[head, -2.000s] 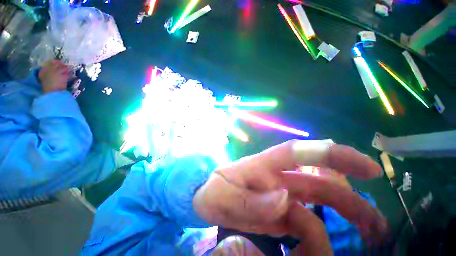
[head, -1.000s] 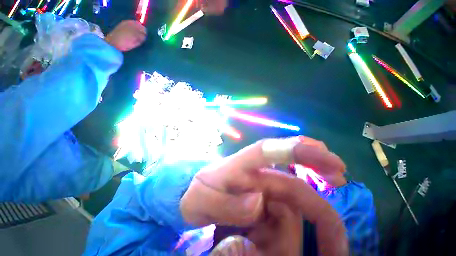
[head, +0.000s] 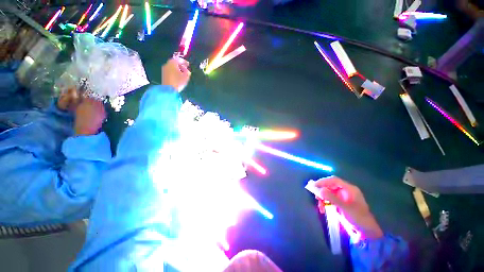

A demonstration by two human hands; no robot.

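Note:
My left hand (head: 176, 74) reaches to the upper left, its fingers closed at the white end of a lit blue-and-pink LED light strip (head: 188, 35) that points away. My right hand (head: 345, 202), lower right, pinches a small white piece (head: 313, 186) at its fingertips. A pale flat strip (head: 333, 229) and a pink glowing strip (head: 348, 227) hang below that hand; their join is hidden in the fingers. A white-overexposed pile of lit strips (head: 204, 175) lies beside my left sleeve, with several strips sticking out to the right.
Lit strips with pale bars (head: 415, 117) lie at the right, others at the top left. A grey metal bracket (head: 451, 180) and a wooden-handled tool (head: 422, 204) are at the right edge. A neighbouring worker's hands (head: 87, 111) are by a clear plastic bag (head: 106, 61) at the left.
My left hand has moved from the front centre to the upper-left strip. My right hand, earlier mostly hidden behind it, now shows with the strip. The neighbour's hand has drawn back to the bag.

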